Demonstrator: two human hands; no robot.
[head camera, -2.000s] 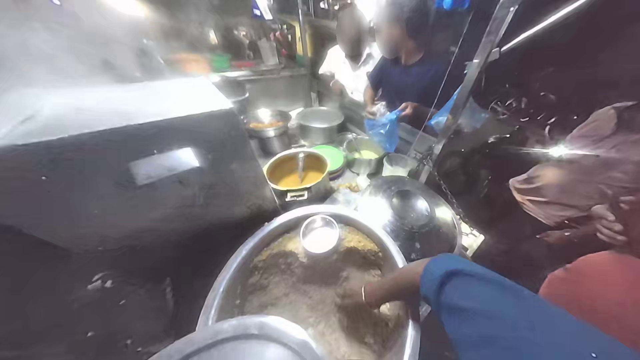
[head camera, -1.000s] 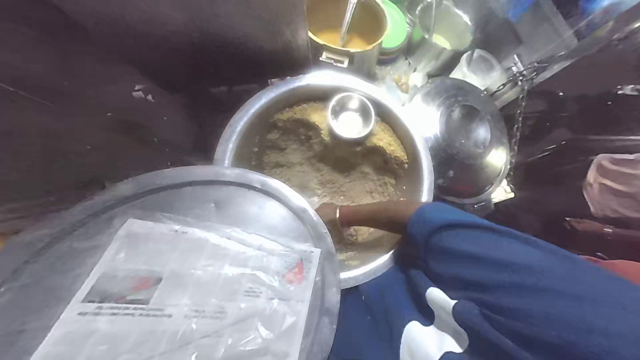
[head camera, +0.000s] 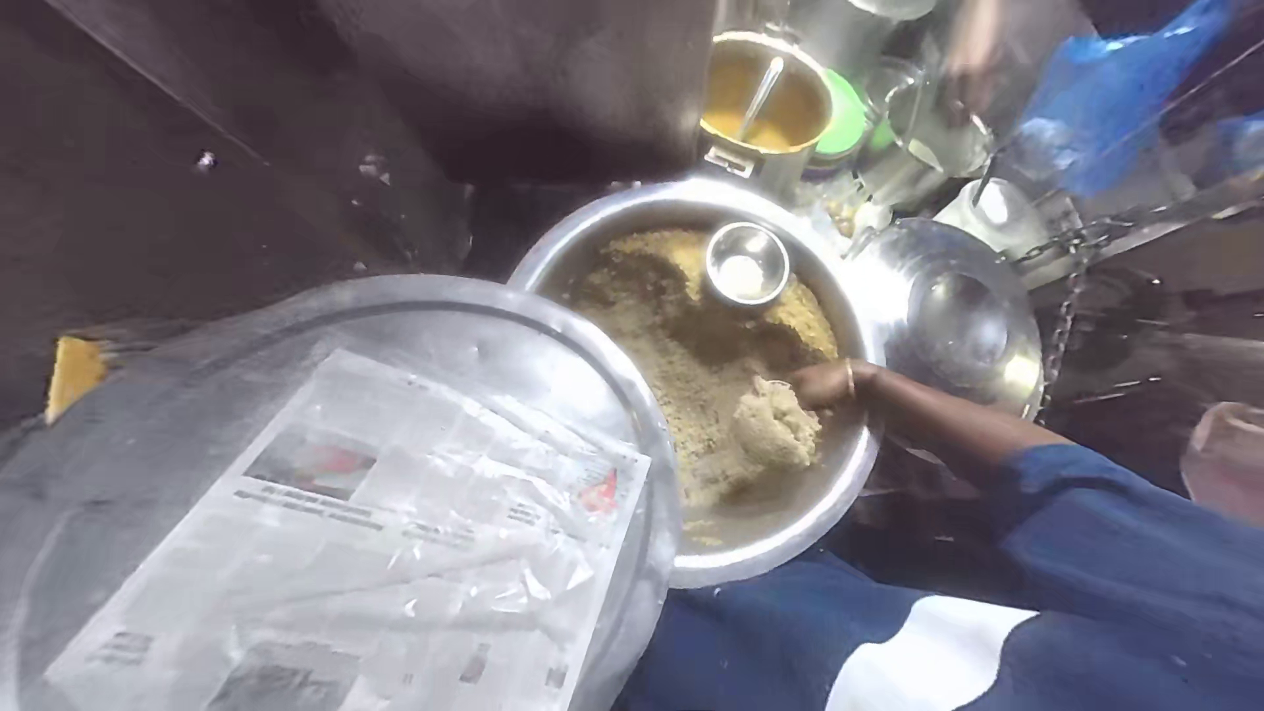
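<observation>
My right hand (head camera: 818, 385), with a thin bangle at the wrist, is inside a large round metal pot (head camera: 851, 499) of cooked rice (head camera: 681, 395). It is shut on a small dish or scoop heaped with rice (head camera: 775, 425). A small round steel bowl (head camera: 748, 264) rests on the rice at the far side of the pot. At the left, a big round metal tray or lid (head camera: 474, 346) overlaps the pot's near-left rim; on it lies a printed newspaper sheet (head camera: 395, 553) under clear plastic. My left hand is out of view.
Beyond the pot stands a steel pot of orange curry (head camera: 765, 94) with a ladle in it. A domed metal lid (head camera: 958, 316) lies at the right, near a hanging chain (head camera: 1065, 336). Behind are a green lid (head camera: 841, 117), a blue plastic bag (head camera: 1106, 109) and another person's hand (head camera: 976, 59).
My right hand, earlier down in the rice, now holds up a heap of it. The view has tilted down, and the tray with the newspaper now shows large at the left.
</observation>
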